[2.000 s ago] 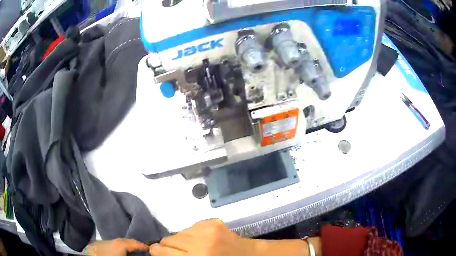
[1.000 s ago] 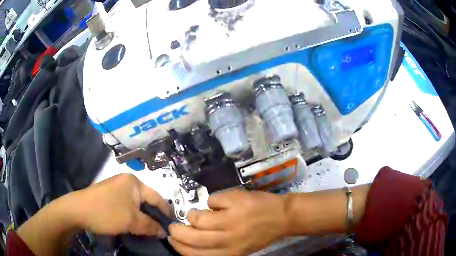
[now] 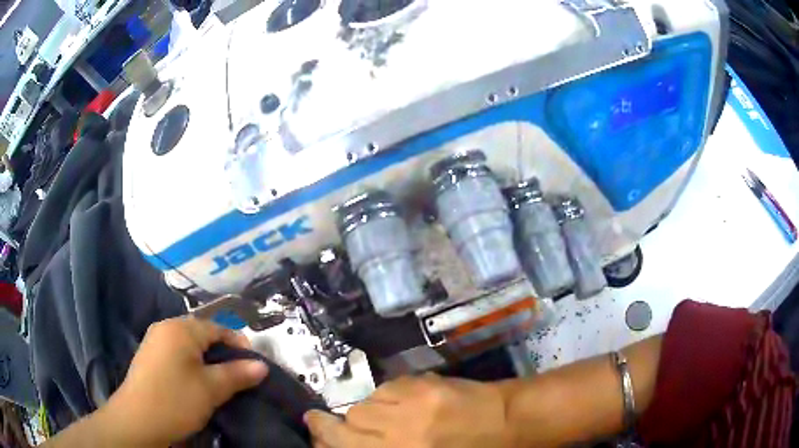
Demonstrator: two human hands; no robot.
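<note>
A dark fabric edge (image 3: 276, 394) lies in front of the needle area of the white JACK overlock machine (image 3: 324, 96). My left hand (image 3: 180, 372) pinches its upper left end between thumb and fingers. My right hand (image 3: 420, 416) holds its right side at the lower middle, fingertips on the cloth. The presser foot area (image 3: 328, 346) is just above and right of the fabric; the cloth appears short of it. The lower part of the fabric is cut off by the picture's edge. A dark grey garment heap (image 3: 92, 262) lies left of the machine.
Grey tension dials (image 3: 477, 219) and an orange-labelled cover (image 3: 491, 324) stand above my right forearm. The blue control panel (image 3: 631, 118) is lit. Snips (image 3: 771, 206) and a round grey disc (image 3: 638, 316) lie on the white table at right. Other workstations show behind.
The view has moved closer over the machine. Both hands came up from the table's front edge to the needle area with the cloth; since then my left hand has shifted left, showing more fabric.
</note>
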